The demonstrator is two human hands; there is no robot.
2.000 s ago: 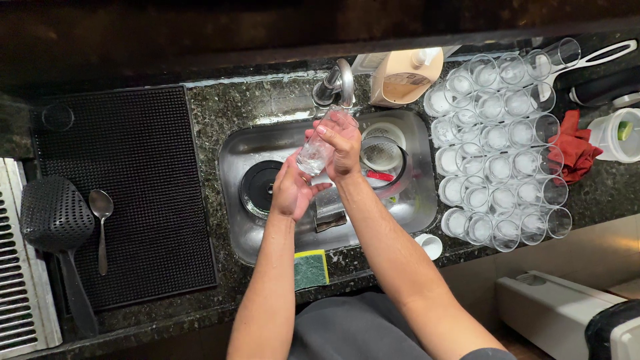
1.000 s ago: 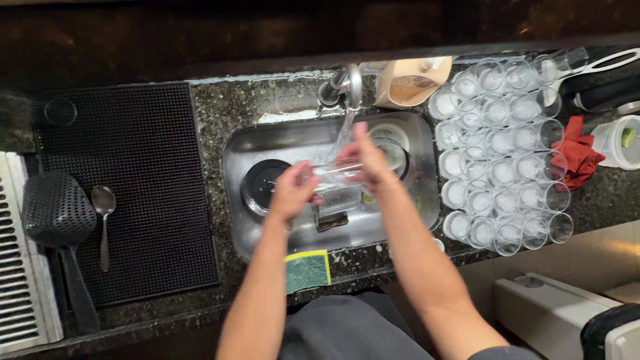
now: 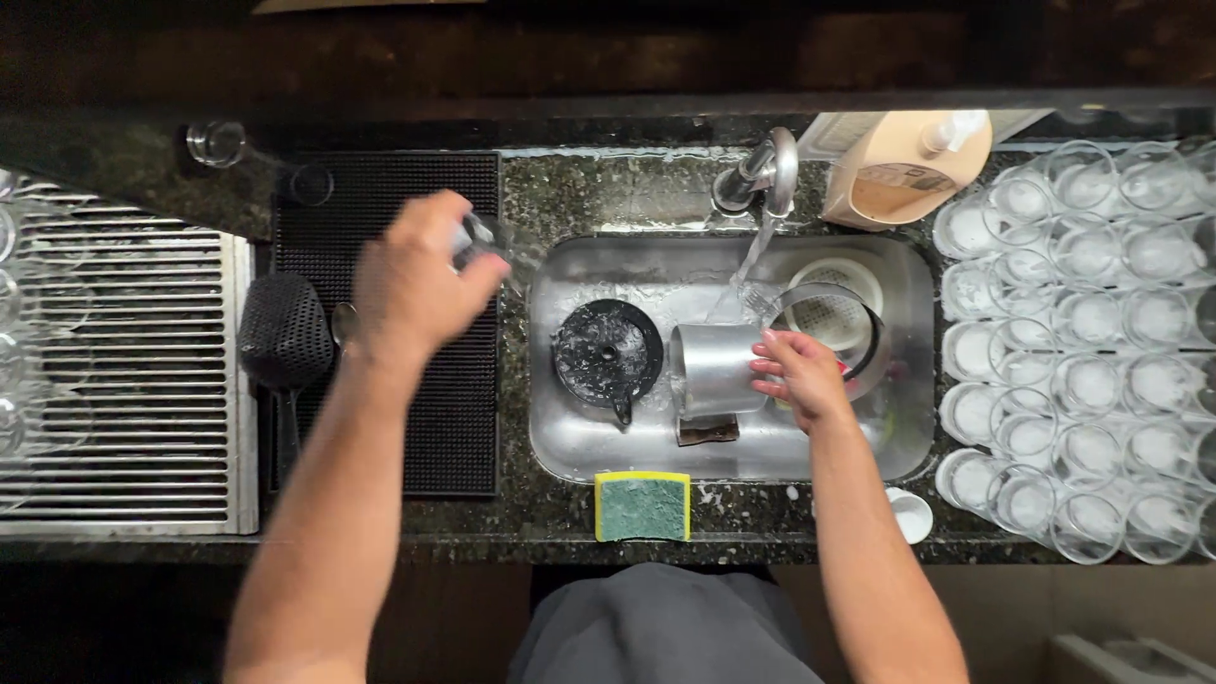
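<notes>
My left hand, blurred by motion, holds a clear drinking glass above the right side of the black rubber bar mat. My right hand is over the sink, its fingertips at a metal cup; whether they grip it cannot be told. Water runs from the faucet into the steel sink. In the sink lie a round black lid, a white strainer-like disc and a clear round vessel with a dark rim. Part of a red thing shows behind my right fingers.
Rows of glasses crowd the counter at right, beside a soap dispenser. A green and yellow sponge lies at the sink's front edge, a small white cup to its right. A black perforated ladle, a spoon and a slatted metal rack are at left.
My hands were together over the sink with the glass between them. They have parted: my left hand has carried the glass left to the mat, while my right stays over the sink.
</notes>
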